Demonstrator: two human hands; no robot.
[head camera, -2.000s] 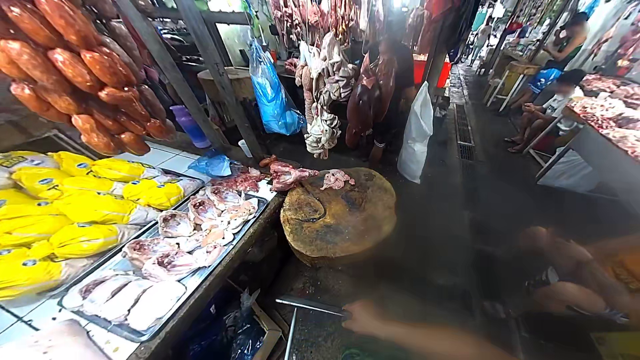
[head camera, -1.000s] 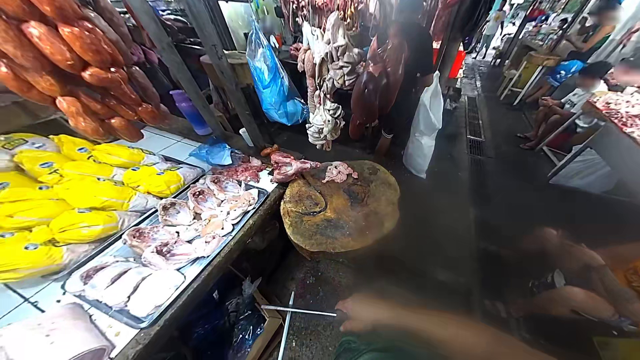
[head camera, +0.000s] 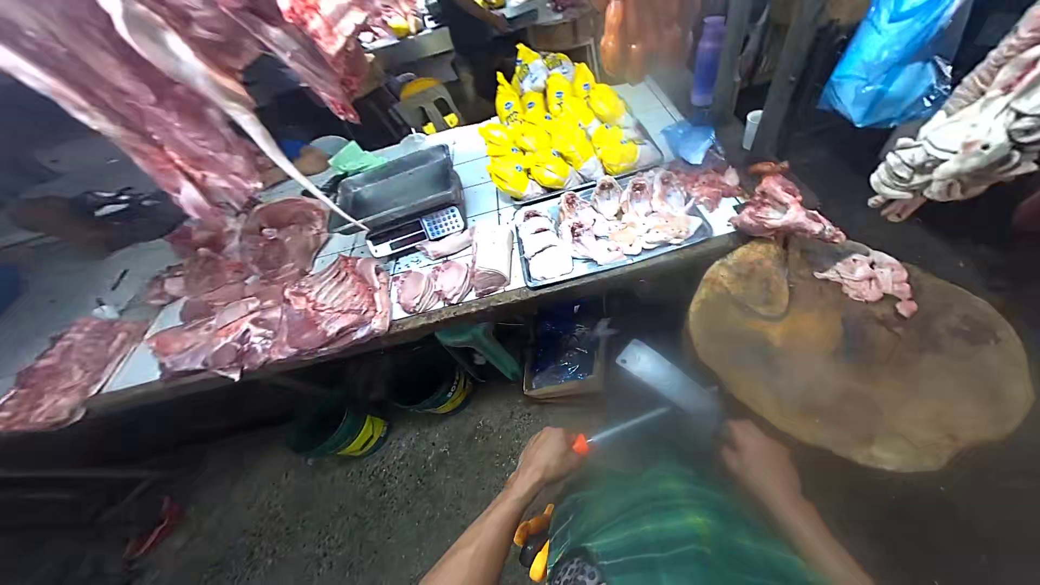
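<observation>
My left hand (head camera: 548, 457) is closed on the orange handle of a honing steel (head camera: 630, 424), whose rod points up and to the right. My right hand (head camera: 757, 455) grips a cleaver (head camera: 662, 375), its broad blade tilted up to the left beyond the rod's tip. Whether rod and blade touch, I cannot tell; the right hand is blurred. Right of the hands stands a round wooden chopping block (head camera: 877, 374), with small pieces of raw meat (head camera: 869, 276) on its top and a larger meaty bone (head camera: 784, 211) at its back edge.
A tiled counter (head camera: 487, 213) carries pork cuts (head camera: 333, 301), a digital scale (head camera: 414, 231), a tray of opened chicken pieces (head camera: 532, 280) and yellow-wrapped chickens (head camera: 561, 122). Below are buckets (head camera: 349, 435) and a crate (head camera: 565, 390). Meat (head camera: 154, 106) hangs at left, a blue bag (head camera: 890, 61) at right.
The view has swung left along the counter. My left hand, with the steel's orange handle, and the cleaver's broad blade now show plainly.
</observation>
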